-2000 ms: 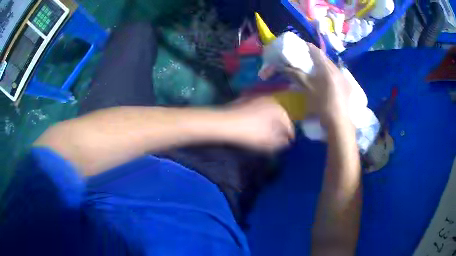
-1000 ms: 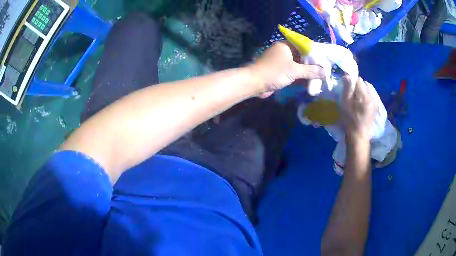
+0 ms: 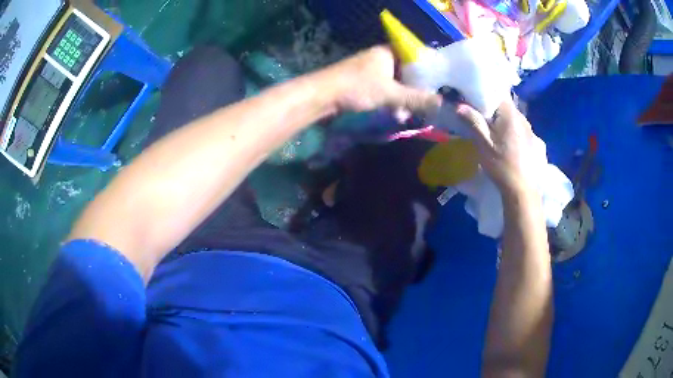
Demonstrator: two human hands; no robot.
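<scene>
A white plush unicorn (image 3: 472, 70) is between my hands at the upper middle right. Its yellow horn (image 3: 402, 38) points up and left, and a flat yellow wing (image 3: 449, 162) shows below my hands. My left hand (image 3: 387, 87) grips the head near the horn's base. My right hand (image 3: 502, 140) holds the head and neck from the right. The rear of the body hangs beside a round metal mount (image 3: 574, 232); any pipe inside it is hidden. Pink and purple strands (image 3: 376, 131) trail left of the toy.
A blue crate (image 3: 542, 81) heaped with coloured and white skins (image 3: 542, 44) is at the top right. A scale (image 3: 46, 96) with a green lit display is on a blue stool (image 3: 111, 96) at the left. A red-handled tool (image 3: 590, 148) lies by the mount on the blue machine (image 3: 450, 310).
My left hand has moved from the wing area up to the head. In the last second the head and horn have shifted slightly up and left, and the body has lifted, baring more of the mount.
</scene>
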